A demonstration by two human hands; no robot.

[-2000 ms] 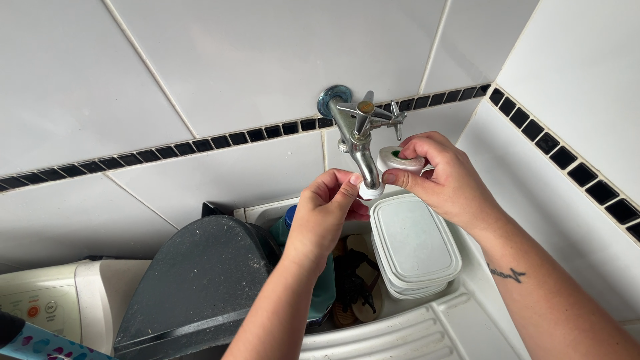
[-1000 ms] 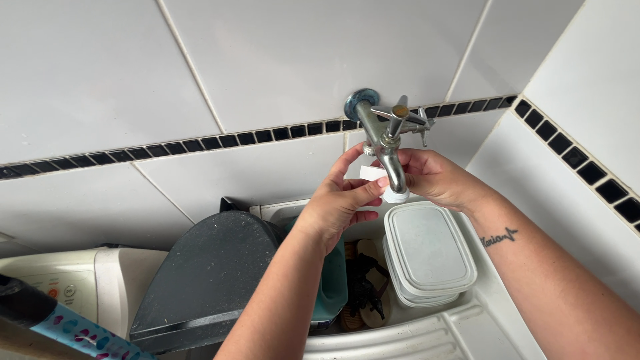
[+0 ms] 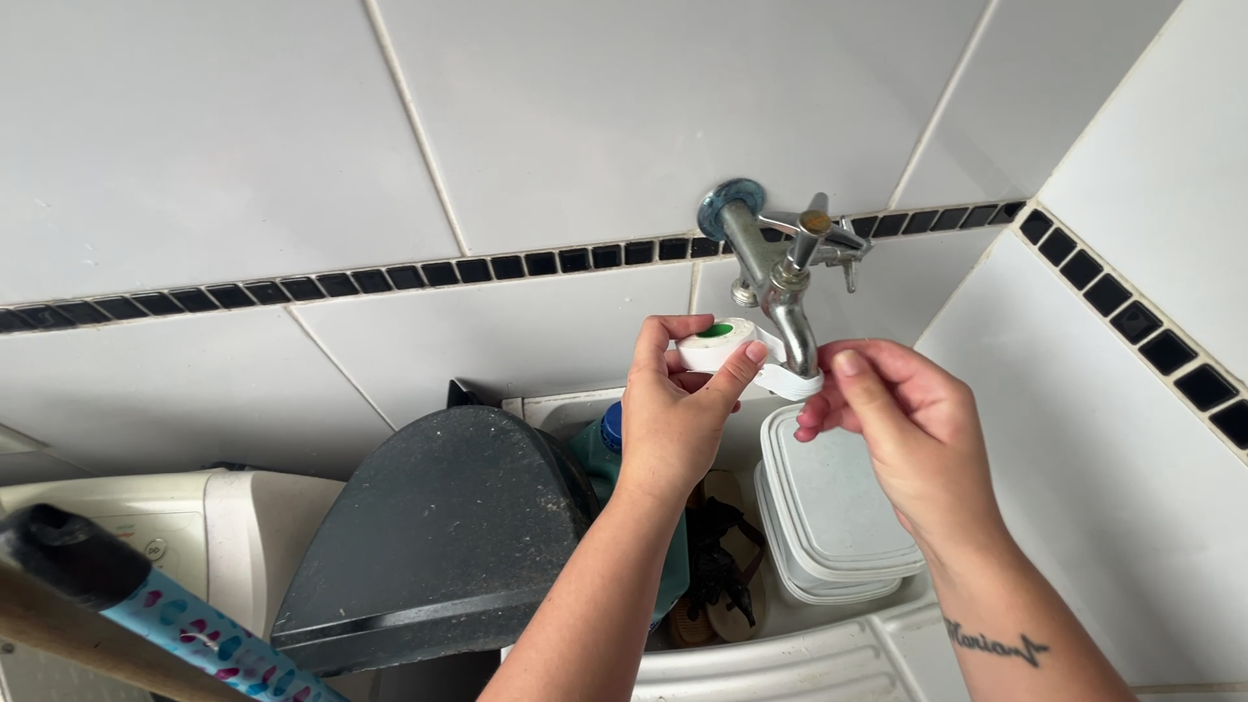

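A metal wall tap [image 3: 785, 292] with a cross handle curves down from the tiled wall. White tape [image 3: 795, 383] is wrapped around the end of its spout. My left hand [image 3: 687, 400], left of the spout, grips a roll of white tape [image 3: 717, 346] with a green core, and a strip runs from the roll to the spout. My right hand [image 3: 902, 419] is just right of the wrapped spout end, thumb and index finger close together. Whether its fingertips hold or touch the tape is unclear.
Under the hands, a white laundry sink [image 3: 780, 673] holds stacked lidded plastic containers [image 3: 843, 497], a teal bottle with a blue cap [image 3: 612, 427] and dark items. Left are a dark grey plastic lid [image 3: 439, 536], a cream appliance [image 3: 234, 536] and a patterned handle [image 3: 205, 634].
The tape roll was in my right hand two seconds ago and is now in my left, left of the spout. My right hand now stands right of the spout without the roll.
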